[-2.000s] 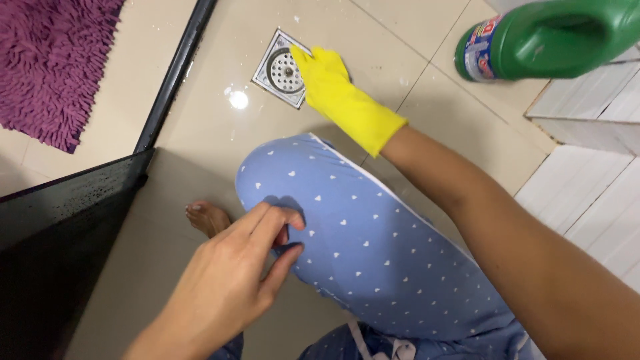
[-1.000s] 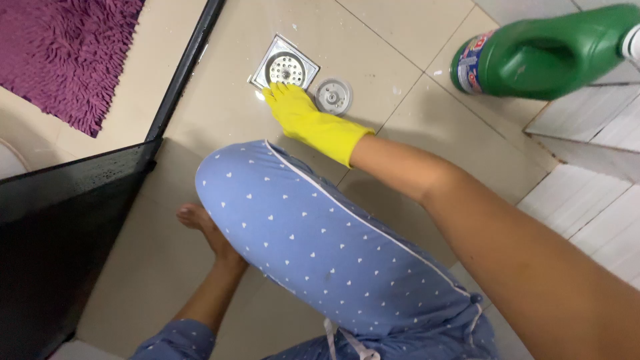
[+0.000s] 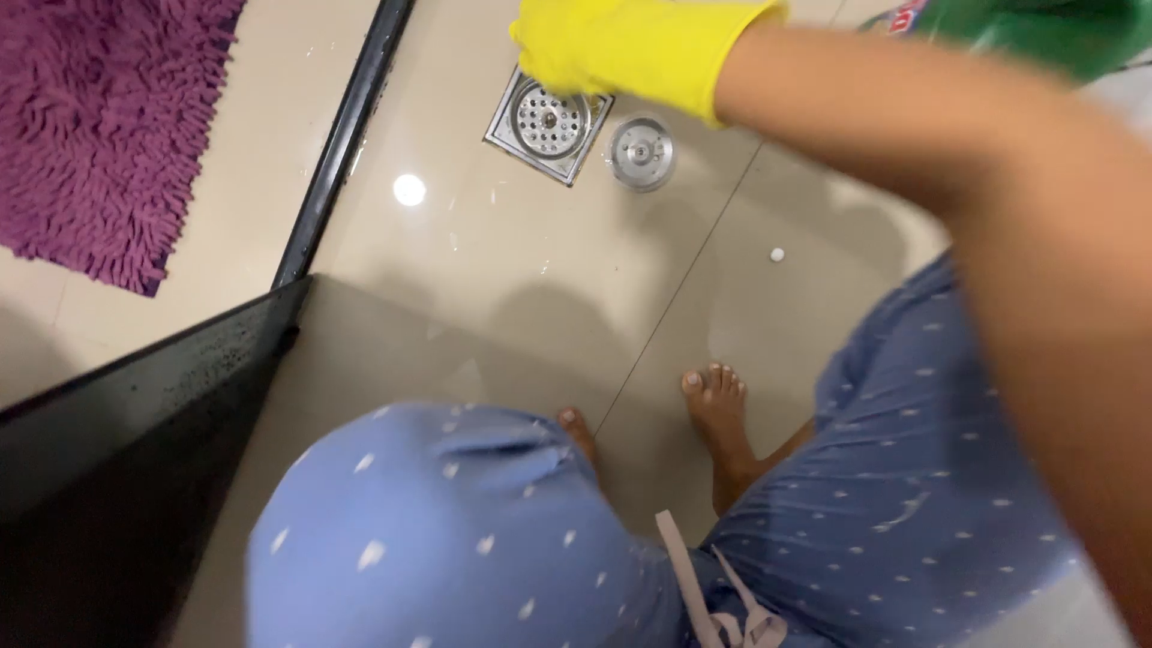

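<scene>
My right hand (image 3: 621, 45), in a yellow rubber glove, is at the top edge of the view, just above the square metal floor drain (image 3: 571, 171) and covering its upper corner. Its fingers look curled, and the glove hides whether anything is in them. Inside the drain frame a round perforated strainer (image 3: 551, 120) shows. A round metal drain cover (image 3: 642, 154) lies on the tiles to the right of the drain, apart from it. My left hand is out of view.
A dark glass panel (image 3: 153, 432) and black floor track (image 3: 346, 135) stand on the left, with a purple shaggy mat (image 3: 99, 135) beyond. A green plastic bottle (image 3: 1044, 36) is at the upper right. A small white object (image 3: 778, 256) lies on the tiles near my bare feet (image 3: 715, 405).
Two seconds ago my gloved hand was at the drain's right edge; the cover then showed beside the drain. The hand now is at its upper side. My left hand has left the view.
</scene>
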